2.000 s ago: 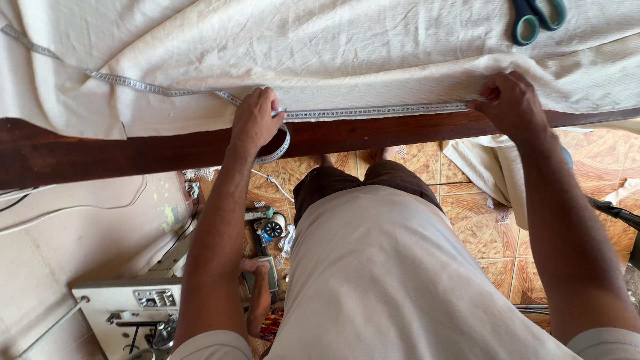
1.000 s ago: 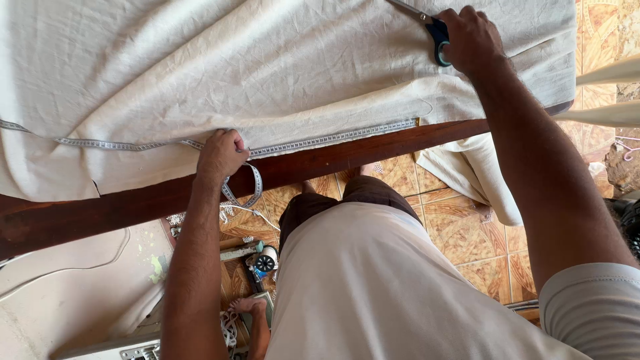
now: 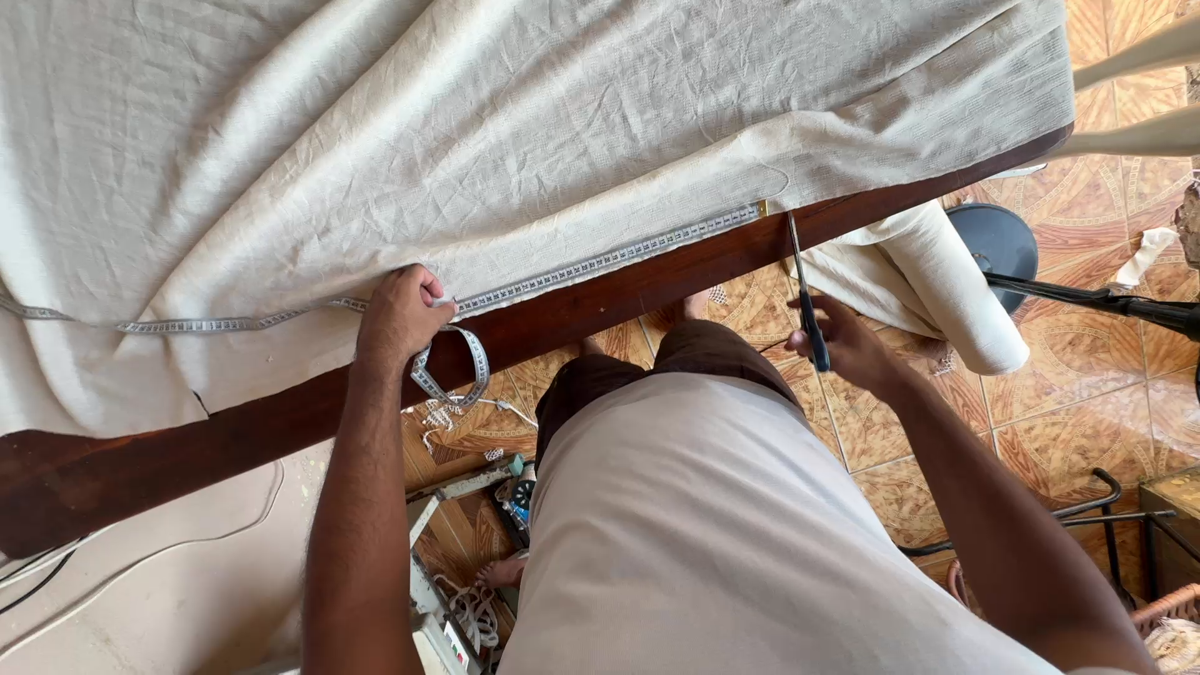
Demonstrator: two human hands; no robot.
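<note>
Cream fabric (image 3: pixel 562 122) lies in loose folds over a dark wooden table (image 3: pixel 600 305), its front edge running along the table's edge. A tape measure (image 3: pixel 619 255) stretches along that fabric edge, its metal-tipped end near the right. My left hand (image 3: pixel 408 309) pinches the tape and the fabric edge, and a loop of tape hangs below it. More tape trails left across the cloth. My right hand (image 3: pixel 839 342) holds dark-handled scissors (image 3: pixel 808 314) by the handles, in front of the table edge, with the blades pointing at the fabric edge near the tape's end.
A roll of cream fabric (image 3: pixel 956 291) rests below the table at the right, beside a round dark stand base (image 3: pixel 994 248). White cords (image 3: pixel 469 609) and a metal frame (image 3: pixel 427 525) are at the lower left. Another person's foot (image 3: pixel 503 572) shows there.
My right hand let go of the tape's end, took hold of the scissors on the cloth and brought them to the table's front edge. My left hand still pinches the tape. The view has shifted right.
</note>
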